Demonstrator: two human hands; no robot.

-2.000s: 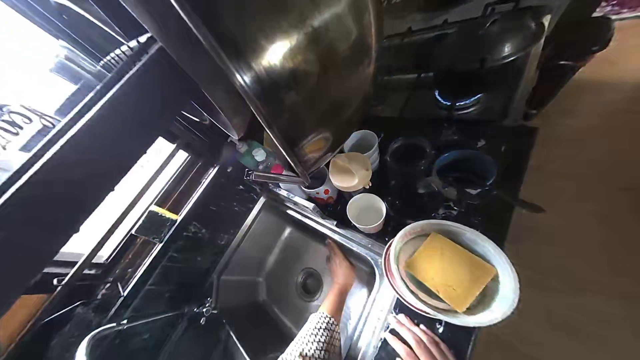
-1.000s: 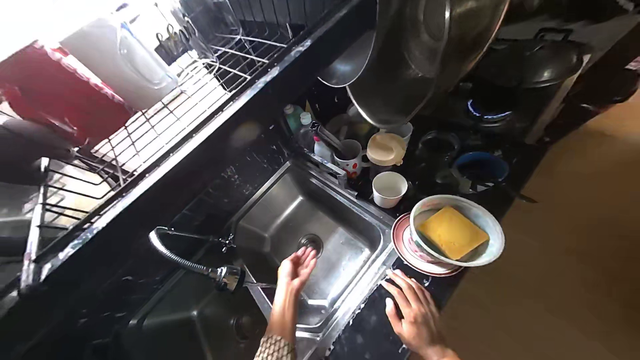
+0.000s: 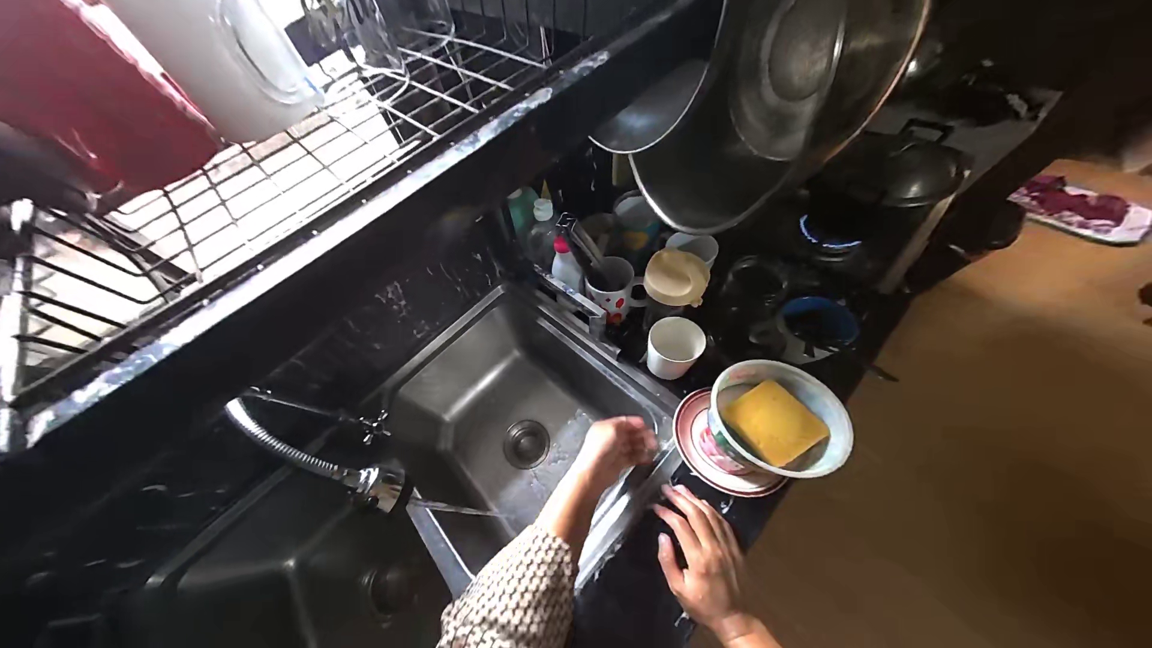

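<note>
My left hand [image 3: 615, 447], below a knitted sleeve, is over the right side of the steel sink basin [image 3: 477, 360], near its rim, with its fingers curled and partly blurred; no object shows in it. My right hand [image 3: 706, 558] rests with fingers spread on the black counter beside the sink and holds nothing. Just beyond it, a white bowl [image 3: 837, 432] with a yellow sponge [image 3: 776, 423] in it stands on a red-rimmed plate [image 3: 691, 423]. A thin stream of water runs from the flexible faucet [image 3: 382, 487] into the basin, whose drain [image 3: 526, 444] shows.
Behind the basin stand a white cup [image 3: 676, 347], a dotted mug [image 3: 612, 288], a beige-lidded jar [image 3: 677, 277] and bottles. A blue-rimmed pan [image 3: 819, 322] sits to the right, before a lit gas burner [image 3: 830, 236]. Large metal pans [image 3: 792, 81] hang above; a wire dish rack [image 3: 360, 171] spans the upper left.
My left hand has moved from over the drain toward the basin's right rim. My right hand stays at the counter beside the plate. The view has shifted.
</note>
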